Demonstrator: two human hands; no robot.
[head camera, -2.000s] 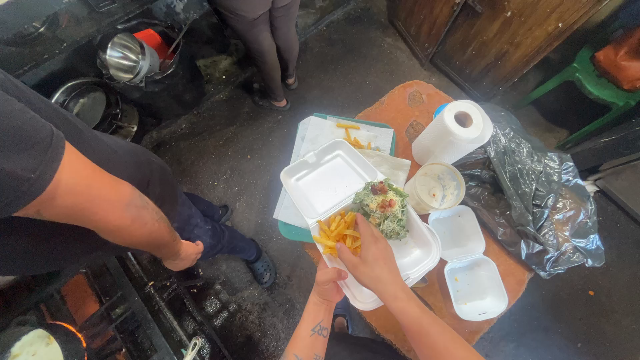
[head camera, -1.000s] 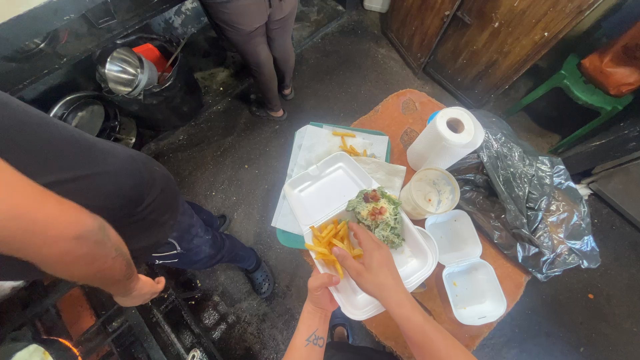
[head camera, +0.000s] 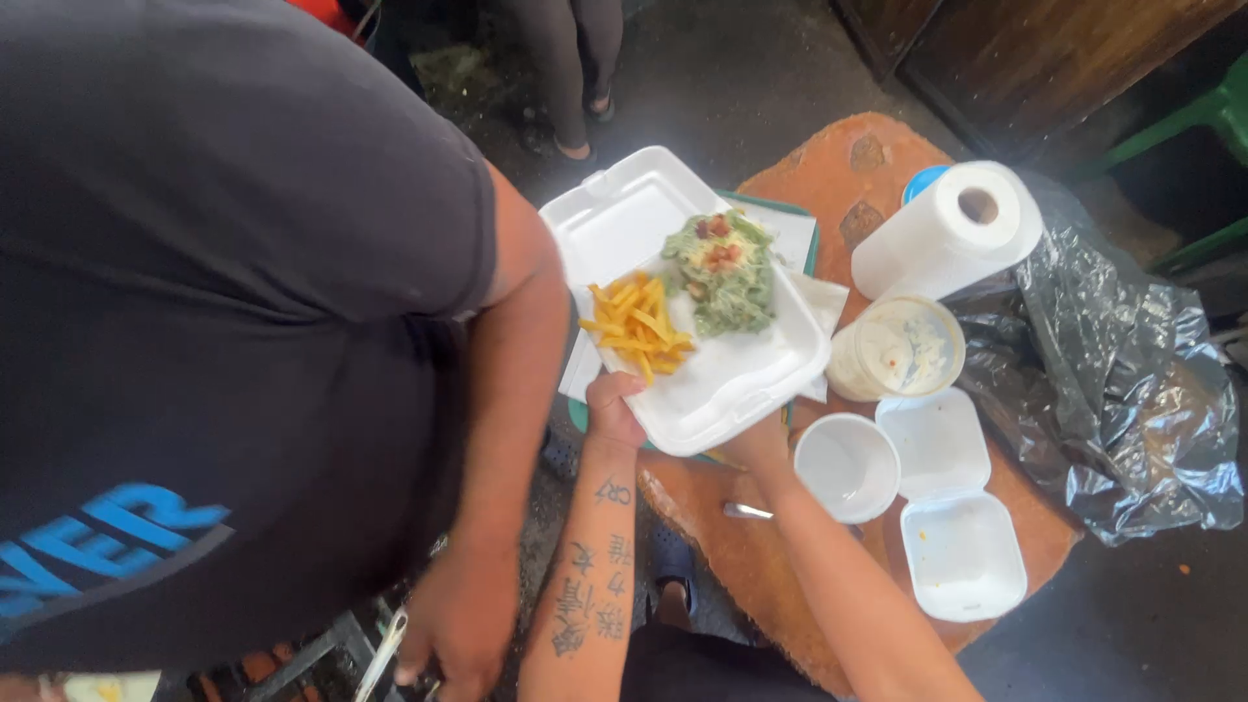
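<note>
Both of my hands carry an open white foam clamshell container (head camera: 751, 375), raised over the stone-coloured table. My left hand (head camera: 616, 409) grips its near left edge, thumb on the rim beside the french fries (head camera: 639, 324). Under its near right side is my right hand (head camera: 756, 444), its fingers hidden by the container. A green salad with shredded cheese and reddish bits (head camera: 723, 273) lies to the right of the fries.
A co-worker in a dark shirt (head camera: 244, 244) stands close at left. On the orange table (head camera: 829, 156) are a paper towel roll (head camera: 916, 244), a tub of white sauce (head camera: 902, 346), an empty white bowl (head camera: 846, 468), a small open foam box (head camera: 960, 556) and black plastic (head camera: 1102, 390).
My right hand has left the fries and moved under the container, which is lifted from its place. The co-worker has come nearer. A white bowl now shows beside the small foam box.
</note>
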